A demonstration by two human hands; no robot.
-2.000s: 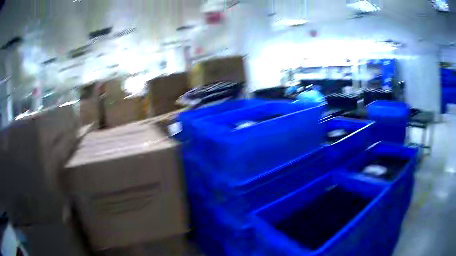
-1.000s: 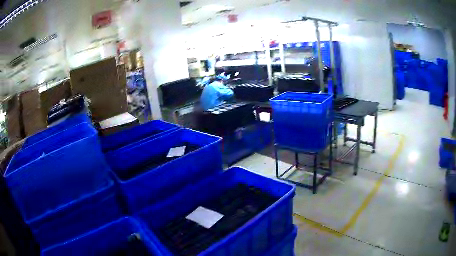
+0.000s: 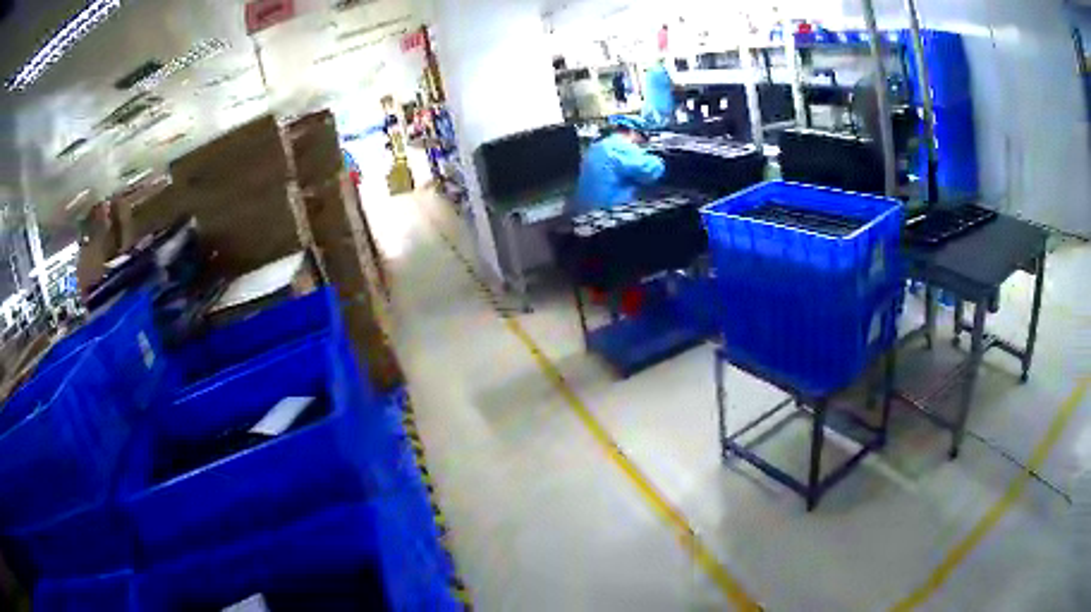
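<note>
Neither of my hands is in view. Nearest in front of me, at the left, are several stacked blue turnover crates [image 3: 245, 502]. One holds black contents with a white sheet [image 3: 284, 415] on top. Another white sheet [image 3: 248, 604] is cut off by the bottom edge. Right of centre, a stack of blue crates [image 3: 804, 299] stands on a dark metal stand [image 3: 815, 448]; its top crate holds dark contents.
A dark table [image 3: 987, 257] bears a black tray. A person in blue [image 3: 613, 173] bends beside black tray stacks [image 3: 634, 239] on a cart. Cardboard cartons [image 3: 233, 179] stand behind the left crates. Yellow lines [image 3: 598, 436] mark the floor. A white pillar [image 3: 494, 108] stands behind.
The view has swung right and moved forward. The near crates have shifted left and down in the picture, the crate stack on the stand looks larger, and the floor aisle shows between them.
</note>
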